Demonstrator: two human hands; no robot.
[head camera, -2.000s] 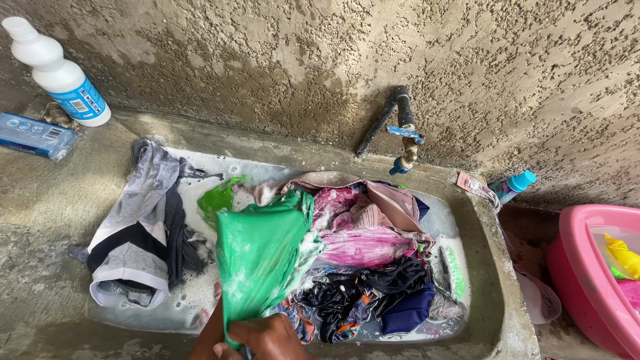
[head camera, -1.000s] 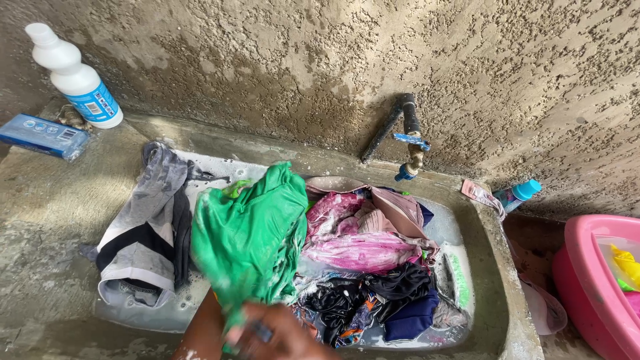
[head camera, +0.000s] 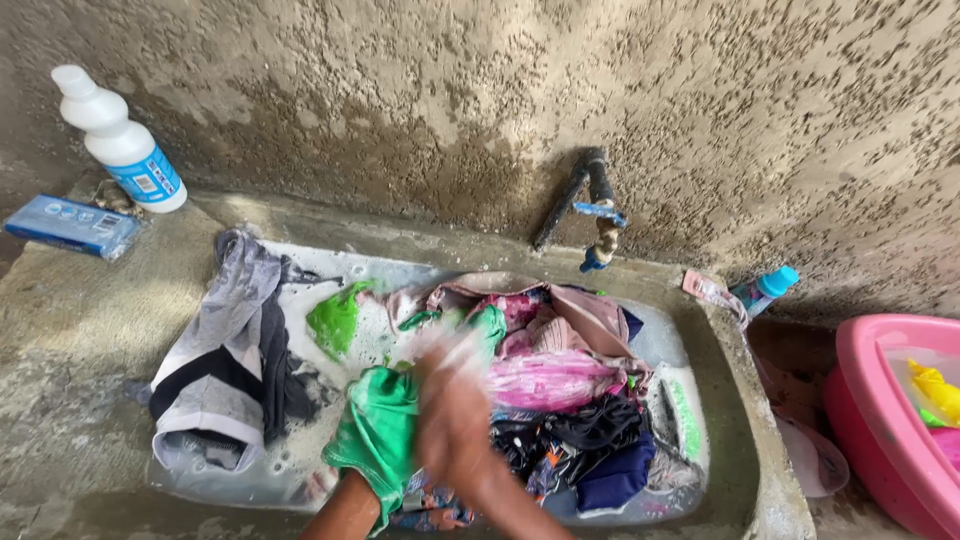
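A soapy green cloth (head camera: 375, 431) is bunched over the stone basin. My left hand (head camera: 397, 405) is mostly hidden under it, with only the wrist and forearm plain to see. My right hand (head camera: 454, 397), blurred and foamy, presses on the cloth from the right. Pink, mauve and black wet clothes (head camera: 555, 379) lie in sudsy water just right of my hands. A grey garment with a black stripe (head camera: 217, 360) hangs over the basin's left edge, partly in the water. Between it and the green cloth floats a lime-green piece (head camera: 335, 322).
A white bottle (head camera: 127, 142) and a blue plastic-wrapped packet (head camera: 71, 225) stand on the left ledge. The tap (head camera: 600, 225) juts from the rough wall. A blue-capped bottle (head camera: 766, 291) is beyond the basin's right rim (head camera: 739, 367), near a pink tub (head camera: 862, 420) holding yellow things.
The green cloth, spread out and held up a second ago, is now bunched around my hands. My right hand has moved up onto it.
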